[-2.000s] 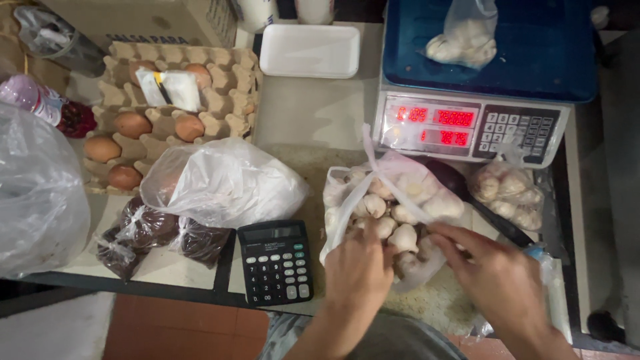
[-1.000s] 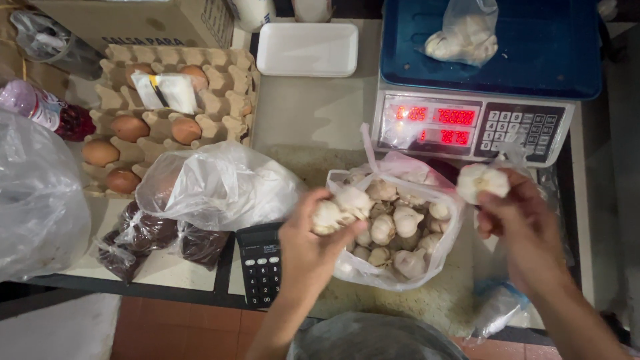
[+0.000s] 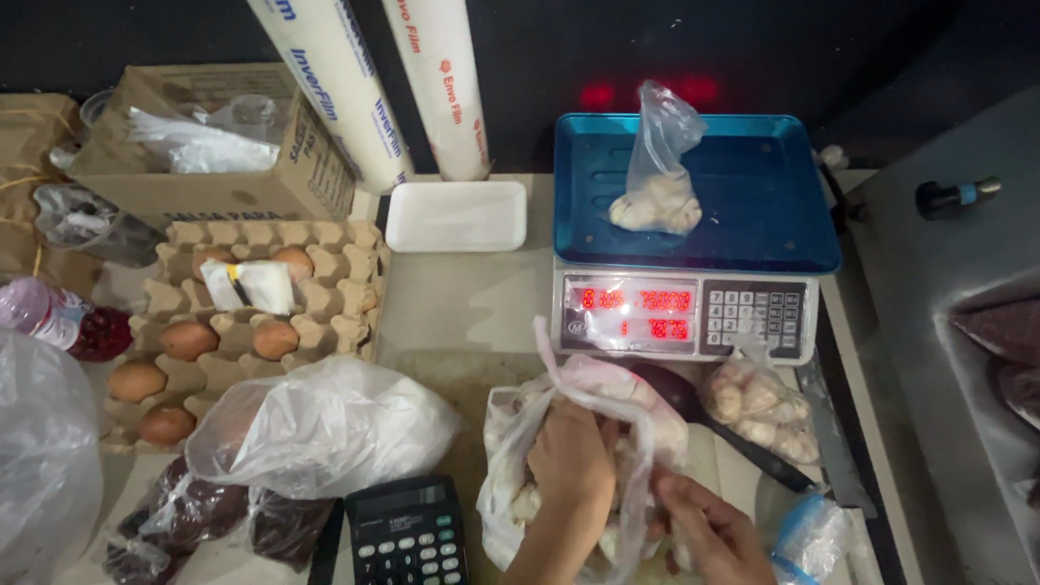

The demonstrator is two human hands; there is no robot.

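A white plastic bag (image 3: 504, 487) full of garlic bulbs stands in front of the scale. My left hand (image 3: 573, 463) reaches down inside it among the bulbs; its fingertips are hidden. At the bag's right edge is my right hand (image 3: 707, 528), thumb and fingers at the plastic rim, its hold unclear from blur. On the blue pan of the digital scale (image 3: 756, 219) lies a clear bag of garlic (image 3: 658, 207), and the red display is lit. Another clear bag of garlic (image 3: 760, 406) rests right of a black spoon (image 3: 756, 451).
A black calculator (image 3: 410, 528) lies left of the garlic bag. Beyond it are a crumpled plastic bag (image 3: 341, 431), bagged dark contents (image 3: 203, 504) and an egg tray (image 3: 325, 321). A white foam tray (image 3: 457, 216), film rolls (image 3: 447, 97) and a cardboard box (image 3: 236, 191) stand farther back.
One second ago each hand held garlic above or beside the bag; now my left hand is inside it and my right is at its rim. The view has tilted up.
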